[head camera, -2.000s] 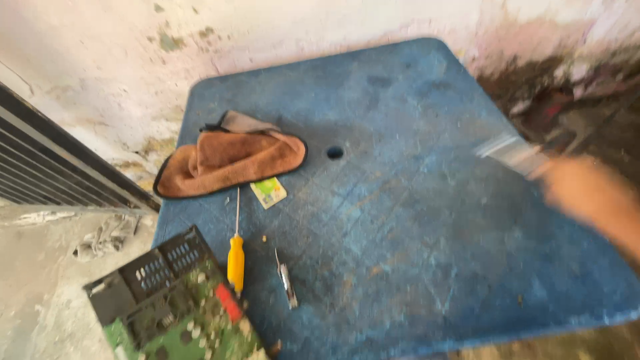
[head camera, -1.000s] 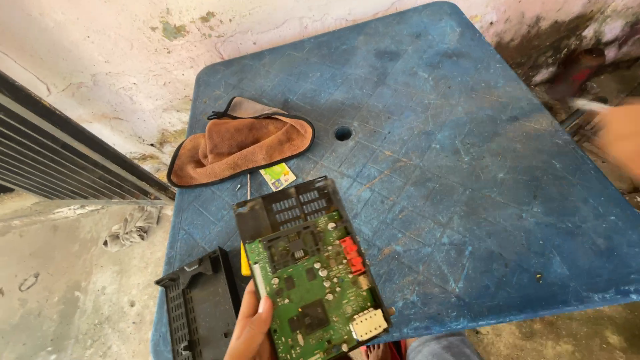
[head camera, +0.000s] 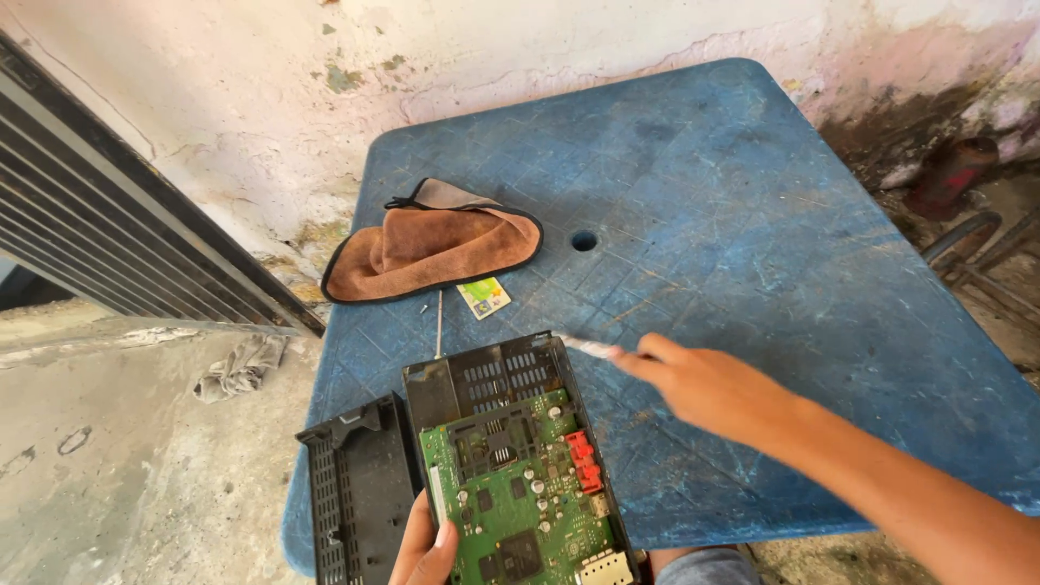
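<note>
My left hand (head camera: 426, 546) grips the left edge of an opened black plastic casing (head camera: 435, 390) with a green circuit board (head camera: 496, 504) inside; a red connector (head camera: 583, 461) sits at the board's right. My right hand (head camera: 678, 378) holds a small slender tool (head camera: 591, 348), blurred, its tip close to the casing's upper right corner. A black vented cover (head camera: 361, 487) lies left of the casing. Above the casing shows a screwdriver's shaft (head camera: 439, 325); its handle is hidden.
On the blue plastic table (head camera: 691, 162) lie a brown cloth with black edging (head camera: 439, 248), a small printed card (head camera: 484, 297) and a tiny screw (head camera: 423, 309). A slatted metal gate (head camera: 106, 211) stands left. A grey rag (head camera: 242, 370) is on the floor.
My right hand has come in from the right edge to the casing's upper corner, with the tool in it. My left hand, outside the oldest frame, still holds the casing.
</note>
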